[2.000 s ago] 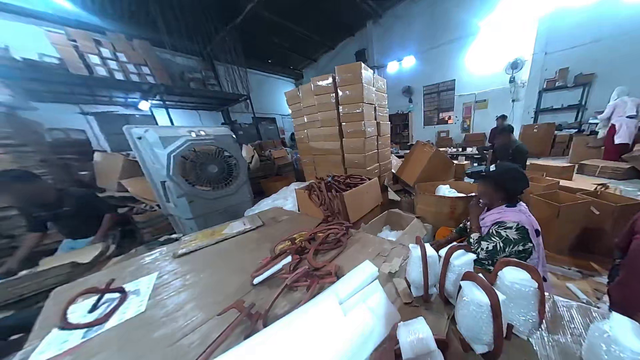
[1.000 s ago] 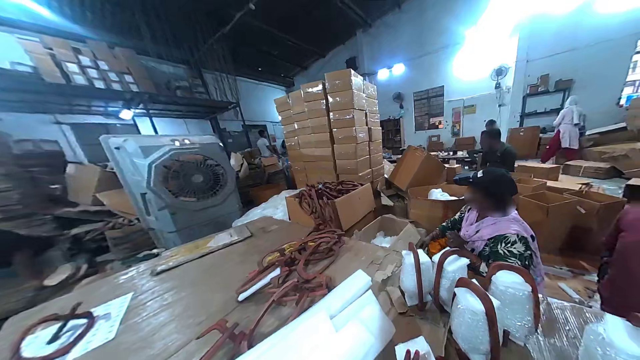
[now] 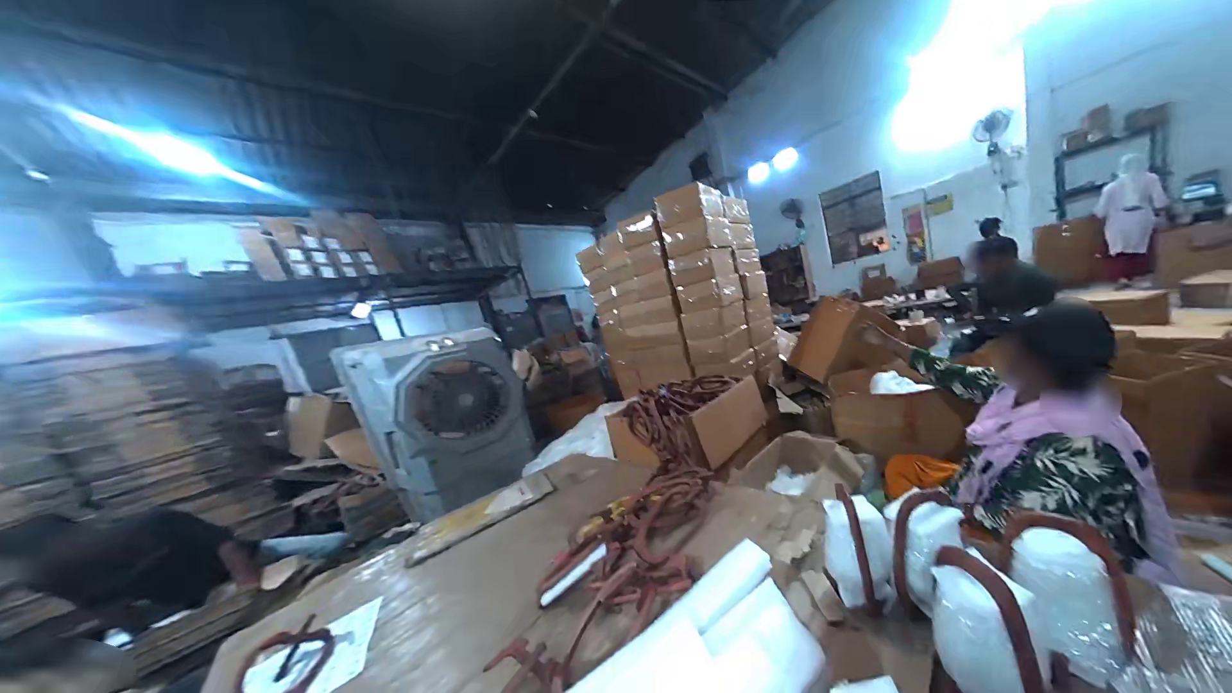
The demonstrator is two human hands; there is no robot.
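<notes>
Neither of my hands shows in the head view. A cardboard-covered table (image 3: 462, 568) spreads out below. A tangle of reddish-brown straps (image 3: 640, 549) lies along it and runs up into an open carton (image 3: 727, 423). Rolled white foam sheets (image 3: 712, 626) lie at the front edge. At the left corner a strap loop (image 3: 327, 654) rests on a printed paper sheet (image 3: 356, 640). On the right stand several items wrapped in white packing (image 3: 982, 616), with brown handles arched over them.
A grey air cooler (image 3: 452, 414) stands behind the table, beside tall stacked cartons (image 3: 674, 289). A seated person (image 3: 1068, 462) in a pink scarf is at the right. Another person (image 3: 144, 568) bends at the left, near flattened cardboard (image 3: 192, 616). Open cartons (image 3: 895, 414) stand behind.
The view has swung upward. The person in the pink scarf, whose hands were low in front before, now reaches an arm out toward a tilted carton.
</notes>
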